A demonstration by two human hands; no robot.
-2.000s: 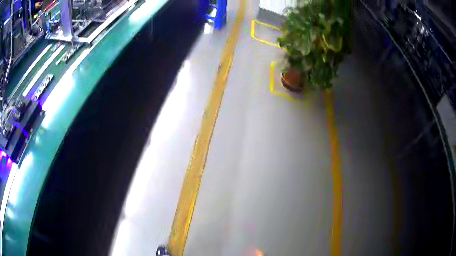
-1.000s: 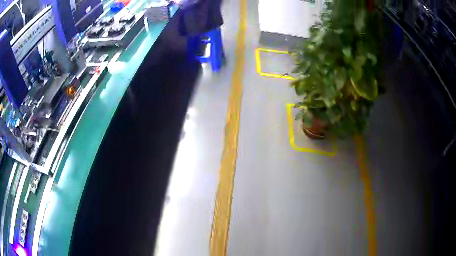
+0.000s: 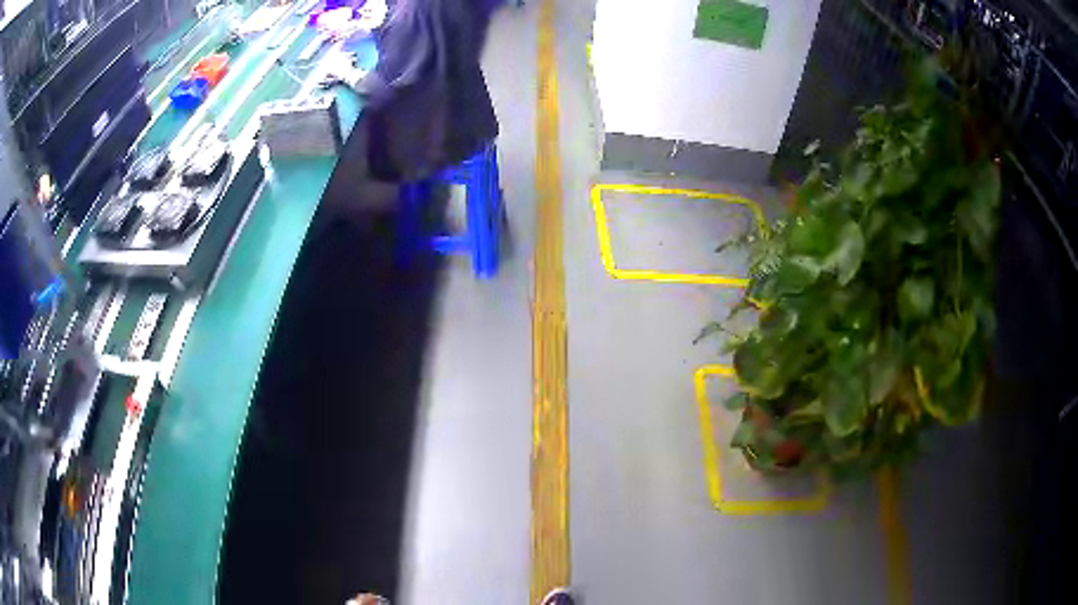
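No work piece is held in view. A small skin-coloured shape at the bottom edge looks like the tip of my left hand (image 3: 364, 599), cut off, so its grip cannot be told. My right hand is out of the picture. On the green-topped bench (image 3: 225, 414) at left lies a large metal unit with four black fans (image 3: 169, 210). A grey stack with many parallel edges (image 3: 299, 130), perhaps panels, stands beyond it near the bench edge.
A person in dark clothing (image 3: 432, 95) sits on a blue stool (image 3: 479, 219) beside the bench. A yellow floor line (image 3: 550, 355) runs ahead. At right are a leafy potted plant (image 3: 869, 319) and a white cabinet (image 3: 709, 89). A dark shoe tip (image 3: 558, 598) shows below.
The view has moved forward along the aisle. The stool, person, fan unit, cabinet and plant are nearer and lower in the picture. The left fingertip shape has come in at the bottom edge.
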